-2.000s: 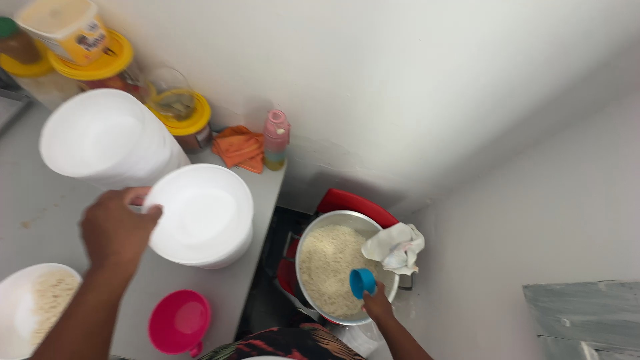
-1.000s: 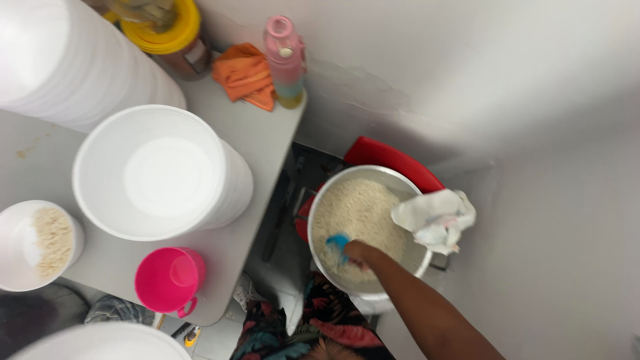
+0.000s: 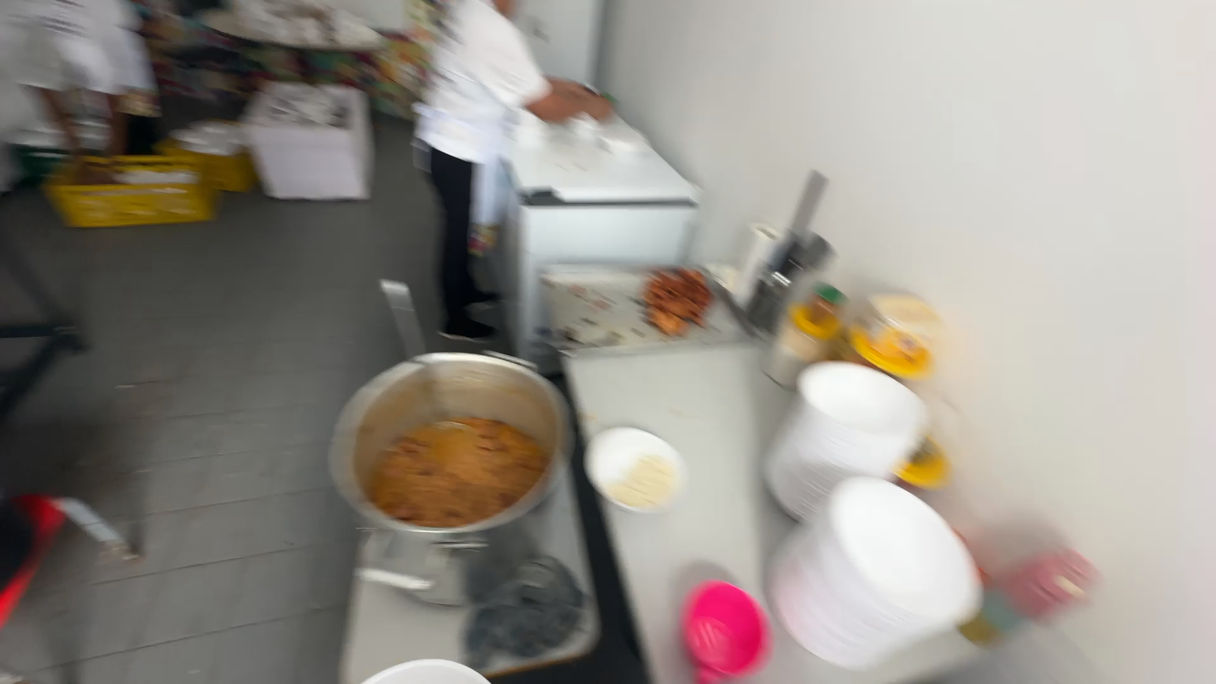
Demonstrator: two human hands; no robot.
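Neither my left hand nor my right hand shows in the blurred head view now. A large metal pot (image 3: 456,465) holds orange-brown stew, with a long handle standing up at its back rim. To its right, on the grey table, a white bowl (image 3: 635,469) has some pale rice or grain in it. A pink plastic cup (image 3: 726,629) stands near the bottom. Two tall stacks of white bowls, one farther back (image 3: 844,437) and one nearer (image 3: 874,572), are at the right. Part of a white rim (image 3: 426,673) shows at the bottom edge.
A metal tray (image 3: 608,309) with browned meat lies at the table's far end, beside utensils and yellow-lidded jars (image 3: 893,351). A pink bottle (image 3: 1045,584) is at the right. A person in white (image 3: 475,85) works at a white counter; yellow crates (image 3: 133,195) sit on the floor.
The view has swung left to the stew pot and the room. The rice pot and the hand with the blue cup in it, seen earlier, are out of view.
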